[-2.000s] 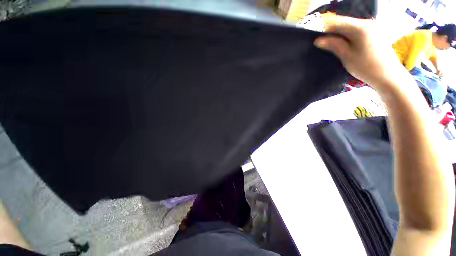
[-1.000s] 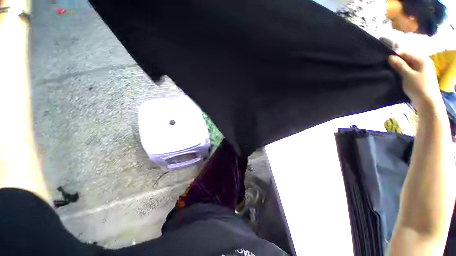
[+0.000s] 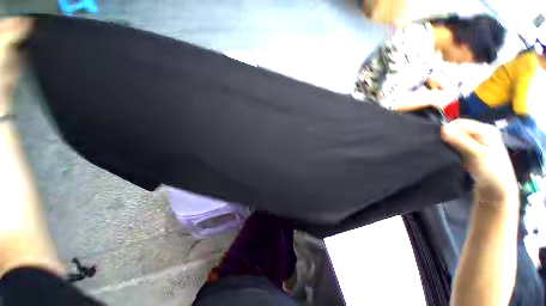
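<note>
A black garment [image 3: 239, 125] is stretched in the air between my two hands, across the picture. My left hand [image 3: 13, 45] is at the far left edge, blurred and partly cut off, gripping one end of the cloth. My right hand [image 3: 473, 143] pinches the other end at the right. The cloth sags between them, and its lower edge hangs over the near part of the table. A stack of black garments [image 3: 426, 254] lies on the white tabletop [image 3: 377, 263], partly hidden by the raised cloth and my right forearm.
A lilac-white plastic stool [image 3: 206, 212] stands on the grey floor [image 3: 120, 221], partly covered by the cloth. A person in a patterned top [image 3: 392, 60] and a person in yellow [image 3: 509, 80] are beyond the table. A small dark object [image 3: 82, 270] lies on the floor. A blue object [image 3: 78, 6] is at the top left.
My left hand, out of the picture before, now shows at the left edge. The garment has spread out leftward between both hands and now covers part of the stool. My right hand is lower.
</note>
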